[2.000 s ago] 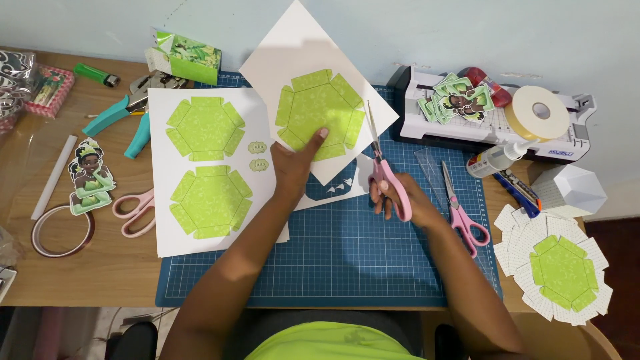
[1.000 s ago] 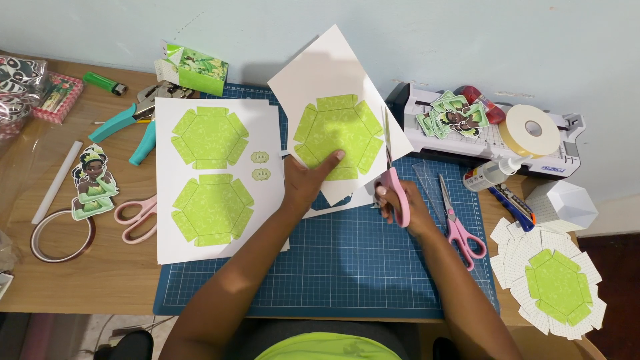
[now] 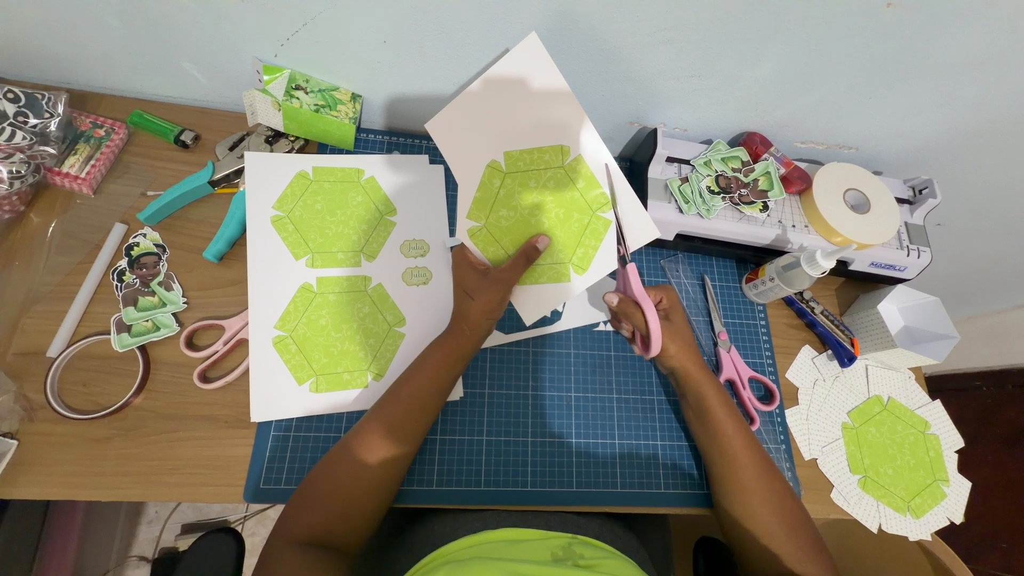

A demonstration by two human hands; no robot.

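My left hand grips a white sheet of paper with its thumb on the printed green hexagonal box template. In my right hand are pink-handled scissors, their blades at the right edge of that template. Left of my hands, printed sheets with two more green hexagon templates and two small tags lie stacked. Cut paper scraps rest under the held sheet. A second pair of pink-handled scissors lies to the right of my right hand.
Beneath lies a blue cutting mat. Behind on the right, a paper trimmer bears a tape roll and character cutouts. A glue bottle, utility knife and cut hexagons are at right; teal-handled pliers at left.
The held sheet has turned a little in my left hand since the earliest frame. The scissors in my right hand remain beside the right part of the green template.
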